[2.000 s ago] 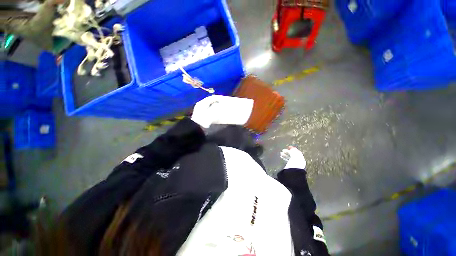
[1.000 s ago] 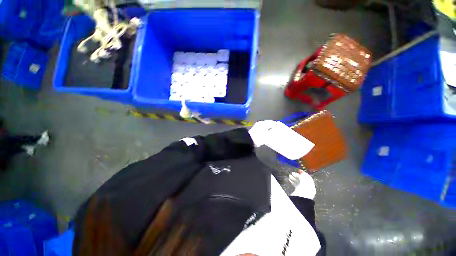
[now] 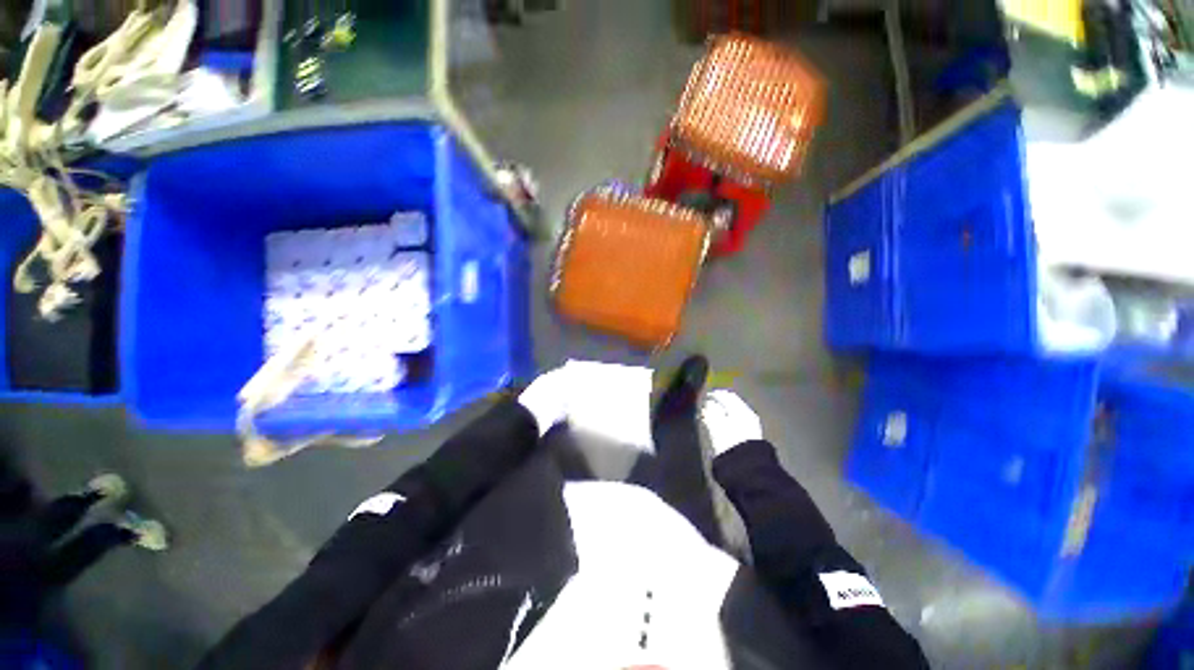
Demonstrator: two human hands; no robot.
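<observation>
My left hand (image 3: pixel 546 398), in a white glove, is shut on a flat white sheet or pad (image 3: pixel 613 403) in front of my lap. My glove and the sheet blend together, so the finger positions are hard to see. My right hand (image 3: pixel 731 422), also white-gloved, hangs to the right, apart from the sheet. It looks empty, with its fingers loosely apart, though it is small and blurred.
A blue tote (image 3: pixel 478 282) at left holds small white blocks (image 3: pixel 347 295) in rows. Cream cords (image 3: pixel 66 229) hang over another tote at far left. Two stools with woven seats (image 3: pixel 631 266) (image 3: pixel 753 105) stand ahead. Blue totes (image 3: pixel 930 242) stack at right. Another person's shoes (image 3: pixel 125 511) show lower left.
The view has turned and moved forward: the stools now lie straight ahead, and benches show at the top. My left hand still holds the white sheet; my right hand stays apart from it.
</observation>
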